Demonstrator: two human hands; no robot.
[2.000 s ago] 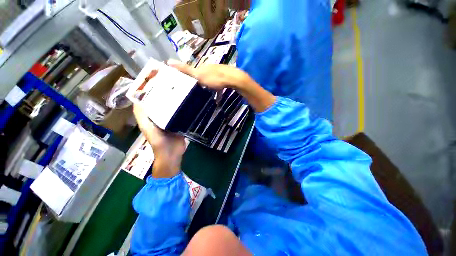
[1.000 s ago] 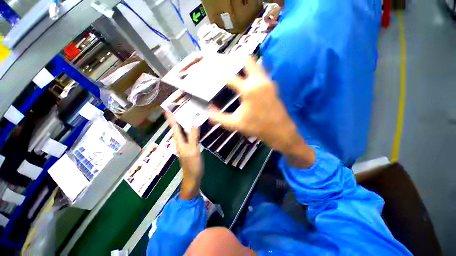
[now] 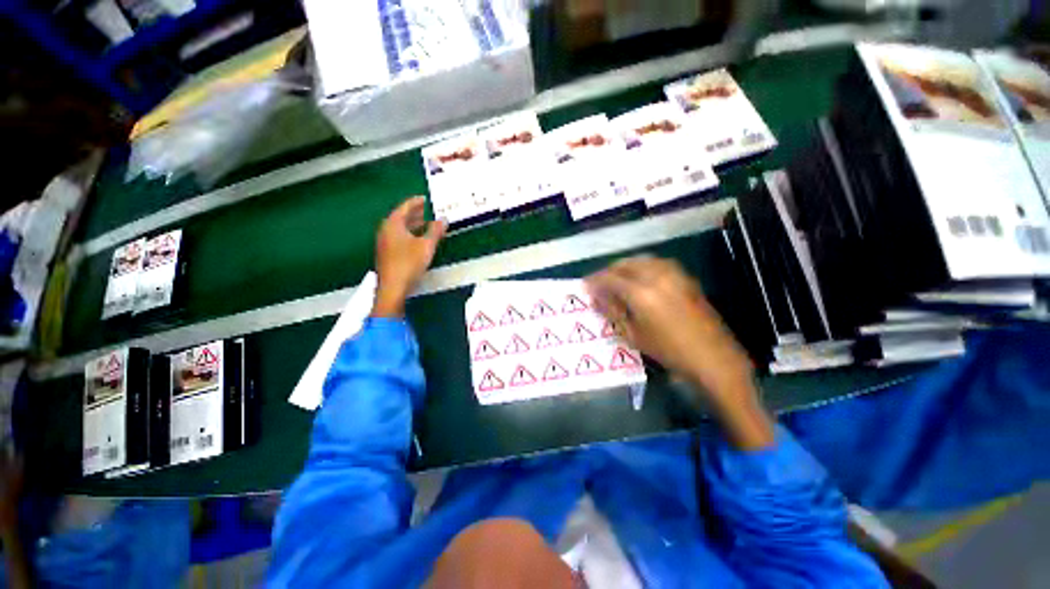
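Observation:
A stack of label sheets (image 3: 553, 345) with rows of red warning triangles lies on the near ledge. My right hand (image 3: 668, 316), blurred, is over its upper right corner with fingers bent down; whether it grips a label is hidden. An overlapping row of product boxes (image 3: 599, 173) lies on the belt, printed faces up. My left hand (image 3: 405, 247) is just left of the row's leftmost box, thumb and fingers apart, holding nothing visible. A white strip of paper (image 3: 336, 345) lies partly beside my left forearm.
Labelled boxes (image 3: 144, 274) lie on the belt at left; more labelled boxes (image 3: 196, 403) stand on the left ledge. Stacked boxes (image 3: 950, 161) fill the right. A large white carton (image 3: 426, 69) and clear plastic bags (image 3: 202, 138) are behind the belt. A metal rail (image 3: 530, 259) divides belt and ledge.
The view has swung from the right-hand stacks to the belt and labels. The boxes between my hands are let go. My right hand is now at the label sheets, my left beside the row.

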